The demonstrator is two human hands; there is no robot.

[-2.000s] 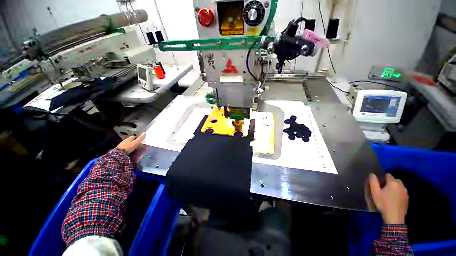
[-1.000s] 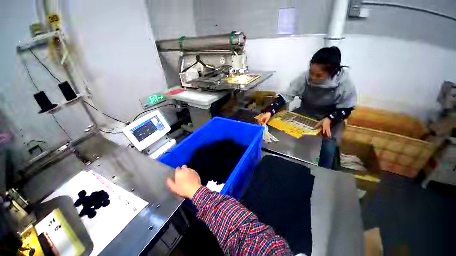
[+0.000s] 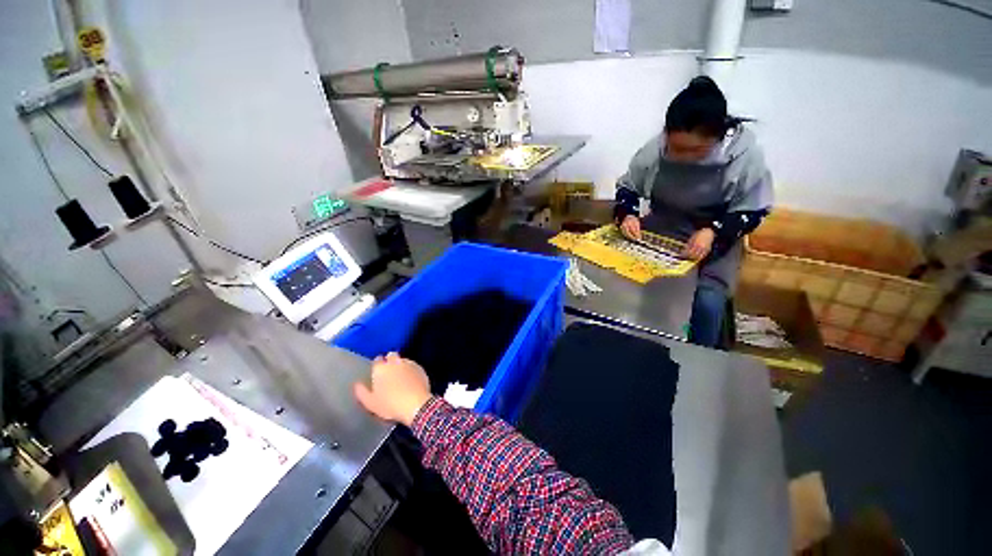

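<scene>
My right hand (image 3: 394, 389) is bare and rests at the right edge of the grey metal machine table (image 3: 326, 418), beside the blue tote. It shows no object in it. My left hand is out of the picture. Black round patches (image 3: 191, 447) lie in a cluster on the white sheet (image 3: 242, 478) at the lower left. Part of the yellow template (image 3: 60, 530) shows at the lower left corner. The blue tote (image 3: 535, 345) holds a heap of small black pieces (image 3: 468, 339) and a white slip (image 3: 462, 395).
A black panel stack (image 3: 604, 413) lies on the metal side table (image 3: 734, 456) at the right. The lit control panel (image 3: 311, 280) stands behind the machine table. A coworker (image 3: 696, 185) sits beyond, hands on a yellow template (image 3: 625, 255). An orange crate (image 3: 848, 304) stands behind.
The view has swung right from the machine head to the tote and side table. My left hand has gone out of view. My right hand remains at the table edge. The coworker's head is lower.
</scene>
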